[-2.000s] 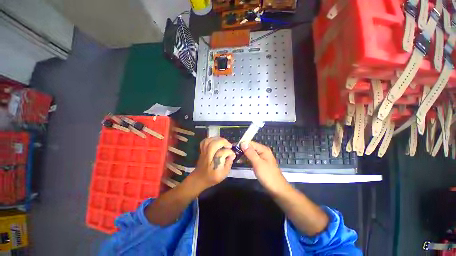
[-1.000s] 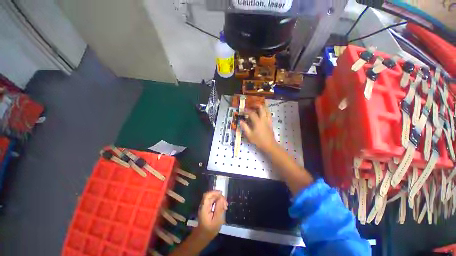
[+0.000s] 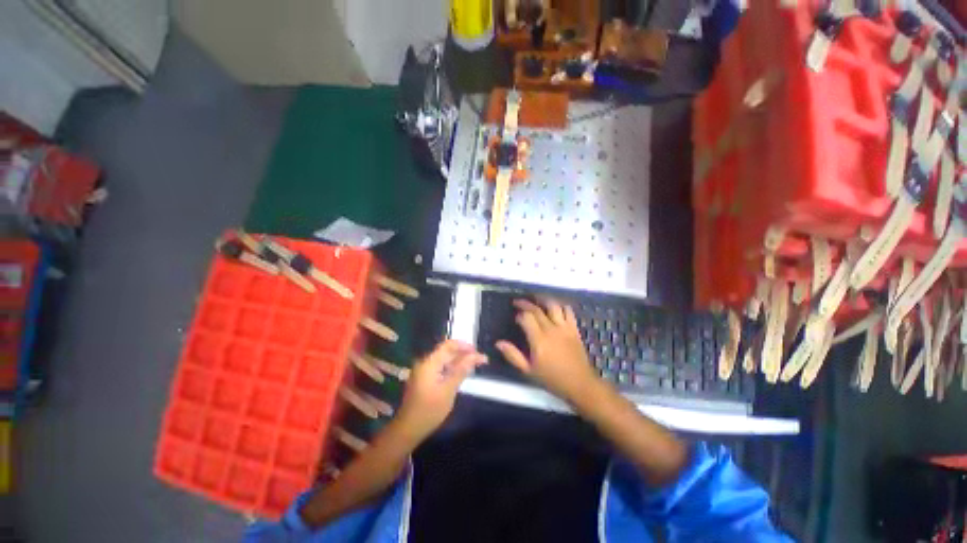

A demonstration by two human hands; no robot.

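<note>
A wristwatch [image 3: 506, 156] with a dark case and long beige strap lies on the orange-brown marking fixture [image 3: 520, 173] at the upper left of the perforated plate [image 3: 578, 228]. Its strap runs up and down across the plate. My right hand [image 3: 549, 348] rests on the left part of the black keyboard [image 3: 642, 345], fingers apart, holding nothing. My left hand [image 3: 437, 384] is at the keyboard's left end, thumb and fingertips close together. Whether something tiny is between them is too small to tell.
A red tray [image 3: 260, 366] with a few watches at its top stands at left. A tall stack of red trays [image 3: 769, 159] with hanging straps is at right. Behind the plate are spare fixtures [image 3: 549, 66] and a yellow-labelled bottle [image 3: 472, 19]. A paper scrap [image 3: 353, 233] lies near the left tray.
The watch went from my hands onto the fixture. My right hand let go of it and came back to the keyboard. The view has tilted down since one second ago.
</note>
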